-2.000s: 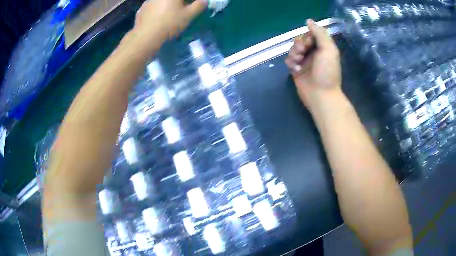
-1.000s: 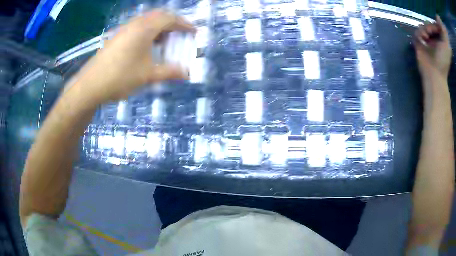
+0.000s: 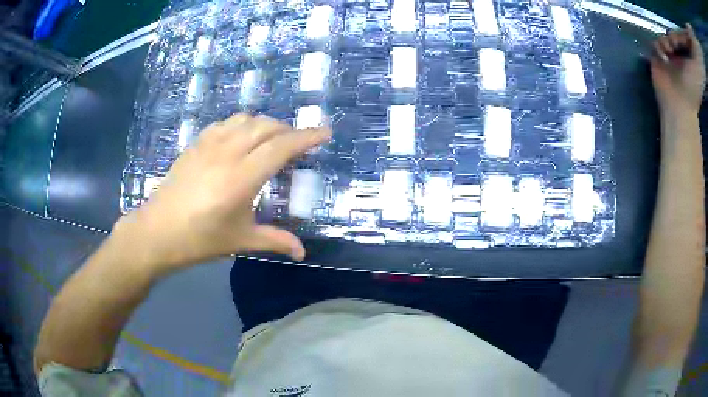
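A large clear blister tray (image 3: pixel 446 163) lies in front of me with rows of white blocks (image 3: pixel 403 129) in its pockets. My left hand (image 3: pixel 225 182) is over the tray's lower left part, with thumb and fingers spread apart. A slightly blurred white block (image 3: pixel 307 192) sits in the near row, just right of the gap between my thumb and fingers, apparently touching neither. My right hand (image 3: pixel 678 66) is at the right edge of the view, beyond the tray's right side, with fingers curled; whether it holds anything is hidden.
The tray lies on a black work surface (image 3: pixel 97 147) with a curved near edge. A silver-white rail (image 3: pixel 116 52) runs behind, with green belt (image 3: pixel 116 23) beyond it. A blue edge (image 3: pixel 53 17) shows upper left. My torso (image 3: pixel 373 349) and grey floor are below.
The view has swung down onto the tray. My left hand has moved from the far side to the near left part, and its fingers have opened. My right hand stays curled at the right.
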